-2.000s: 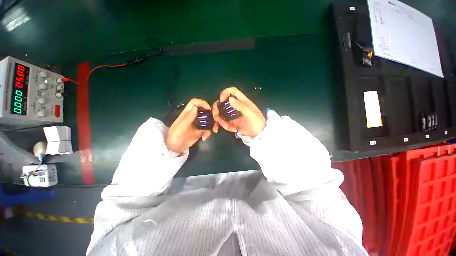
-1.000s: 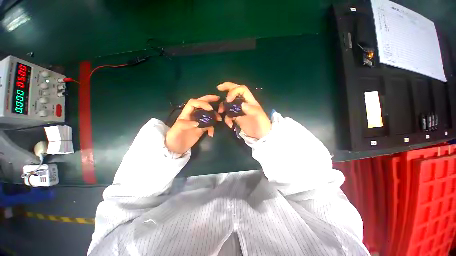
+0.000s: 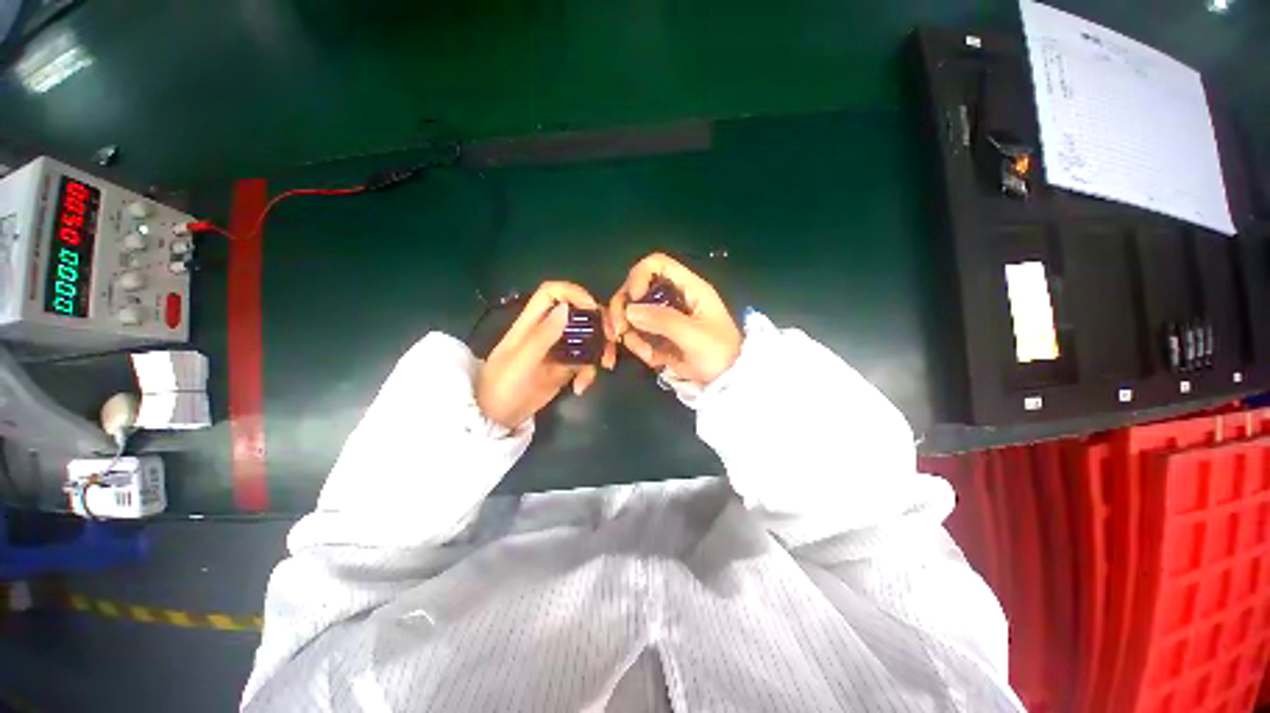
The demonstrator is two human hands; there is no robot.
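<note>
My left hand [image 3: 532, 359] holds a dark smartwatch module [image 3: 579, 334] with its face up; light text lines show on it. My right hand [image 3: 684, 323] holds a second dark smartwatch module [image 3: 662, 297], mostly covered by my thumb and fingers, with a small lit part visible. The two hands are close together above the green mat, in the middle of the view. Thin black cable lies beside my left hand.
A power supply [image 3: 98, 258] with red and green digits stands at the left, its red lead crossing the red tape [image 3: 247, 348]. White blocks [image 3: 170, 389] lie below it. At the right are a black tray [image 3: 975, 334], a paper sheet [image 3: 1125, 119] and red plastic trays [image 3: 1212, 557].
The left module's face shows text lines again instead of a dim purplish display. My right thumb and fingers have closed over the right module, covering most of its face.
</note>
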